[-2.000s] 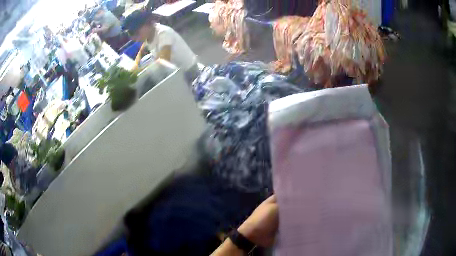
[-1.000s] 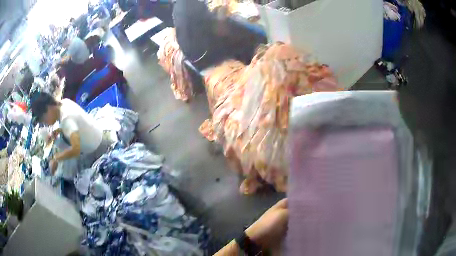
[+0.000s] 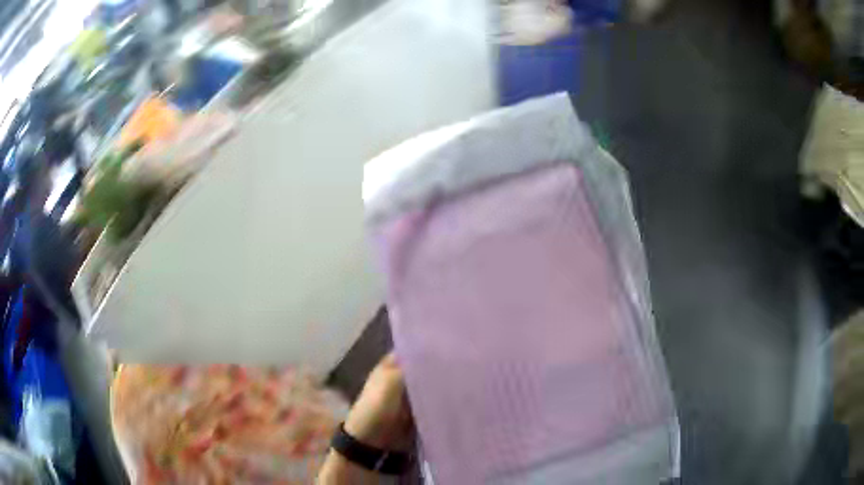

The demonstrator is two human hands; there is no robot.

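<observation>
A pad of record sheets [image 3: 512,313] is held up in front of me, tilted slightly. Its top page is pink with faint grid lines, and wider white backing sheets show above, right of and below it. My left hand [image 3: 384,403], with a black band on the wrist, grips the pad's left edge. Its fingers are partly hidden by the pad. The writing is too blurred to read. My right hand is not in view.
A long pale partition or planter wall [image 3: 246,227] runs diagonally on the left, with green plants [image 3: 118,199] behind it. Orange-red floral cloth [image 3: 227,422] lies at the lower left. A blue container [image 3: 540,68] stands at the top. Dark grey floor lies to the right.
The view has moved along past the blue-white and orange cloth heaps to the pale wall. The pad now sits further left in view and tilted, still held by my left hand.
</observation>
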